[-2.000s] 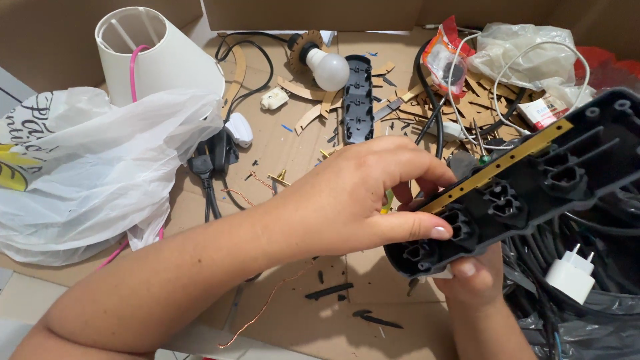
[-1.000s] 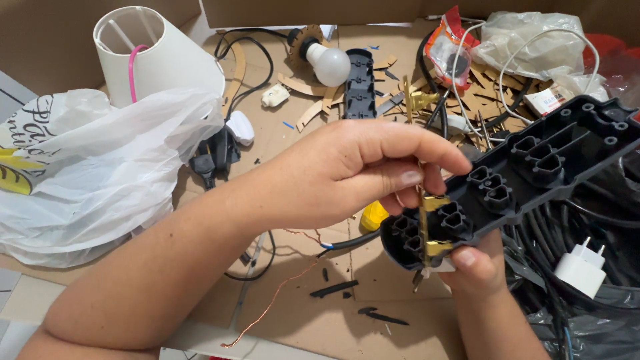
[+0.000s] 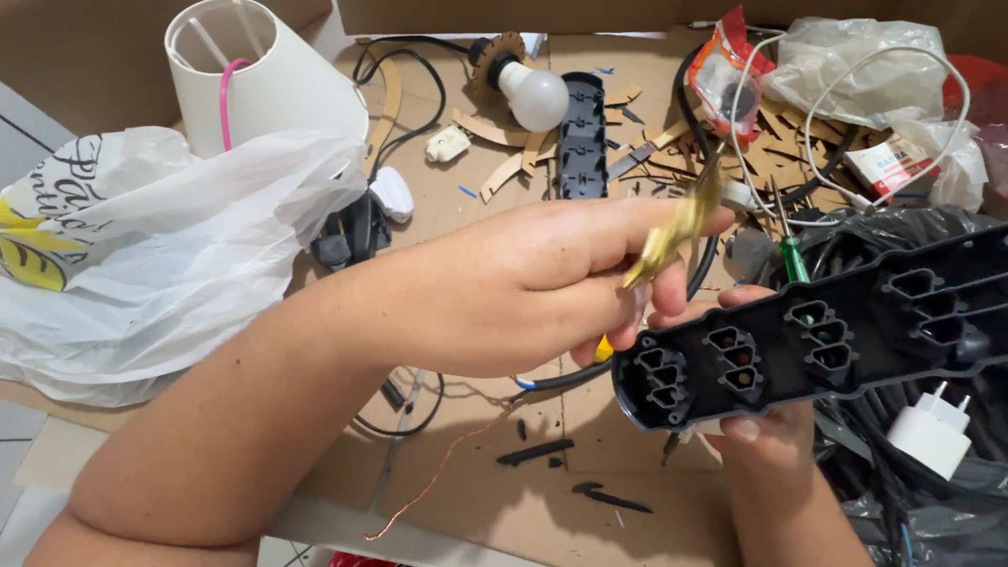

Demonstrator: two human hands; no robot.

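A blurred brass contact strip [image 3: 679,224] is pinched between the thumb and fingers of my left hand [image 3: 543,291], above the near end of a black plastic power-strip housing [image 3: 776,339]. My right hand [image 3: 764,441] grips that housing from below, its open inner side with molded socket cavities facing up. Behind the housing a green-handled screwdriver [image 3: 794,258] shows its handle and shaft. Bare copper wire [image 3: 449,453] trails from a black cable below my left hand. Another black molded strip piece [image 3: 583,142] lies on the cardboard further back.
A white lampshade [image 3: 260,87] and a white plastic bag [image 3: 157,260] occupy the left. A light bulb [image 3: 539,99] in a holder lies at the back, cardboard scraps [image 3: 776,150] to its right. Black cables in plastic and a white plug adapter [image 3: 931,433] are at right.
The brass strip lay along the housing at first. My left hand has lifted it out and away from the cavities. The screwdriver's green handle now shows behind the housing.
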